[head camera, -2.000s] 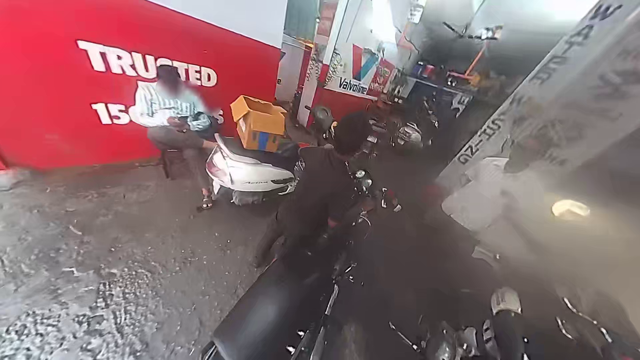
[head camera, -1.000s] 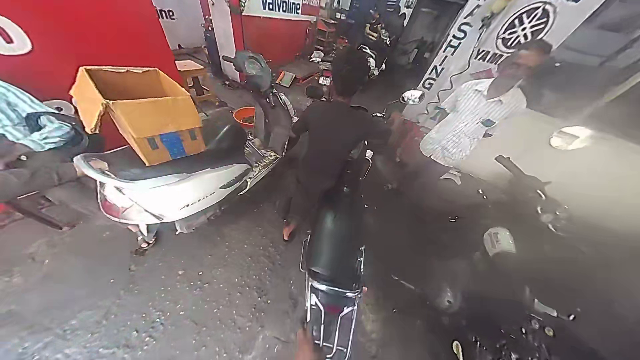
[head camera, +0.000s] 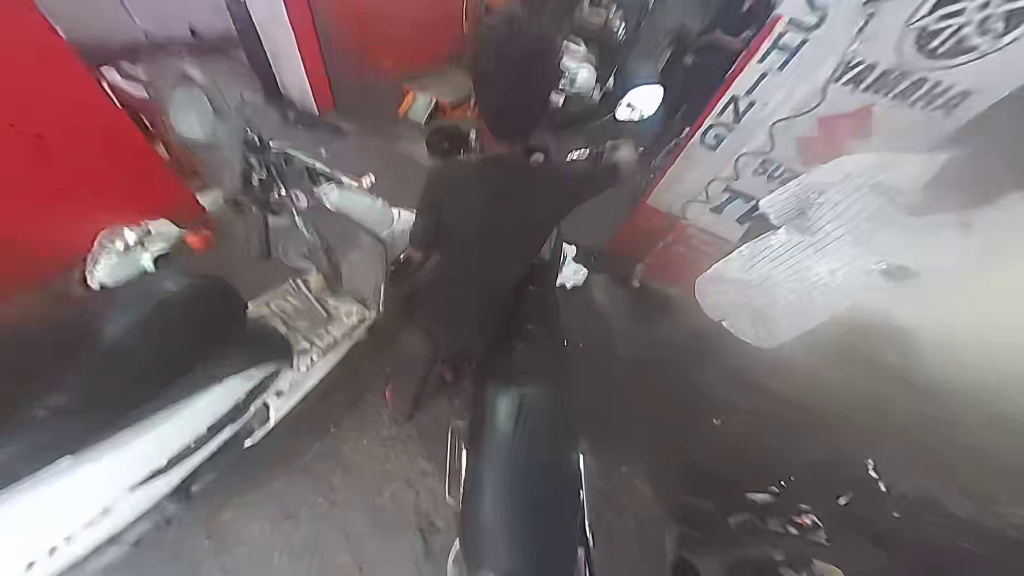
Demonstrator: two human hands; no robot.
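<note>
Neither of my hands shows in the head view now. Straight below me is the long black seat of a motorcycle (head camera: 524,480), with metal rails along both sides. A person in dark clothes (head camera: 496,232) stands at the front of this motorcycle, back to me, with the right arm stretched toward the handlebar. A round mirror (head camera: 640,102) shines above that arm. The picture is blurred, so finer parts cannot be made out.
A white scooter (head camera: 120,472) stands close on the left, beside a red wall (head camera: 72,160). At the right, a person in a light striped shirt (head camera: 792,248) is near a painted white signboard (head camera: 752,136). Blurred vehicle parts (head camera: 800,520) lie low at the right.
The view has moved forward, closer to the motorcycle and scooter. The seated person and cardboard box have left the frame. A hand low at the motorcycle's rear one second ago no longer shows.
</note>
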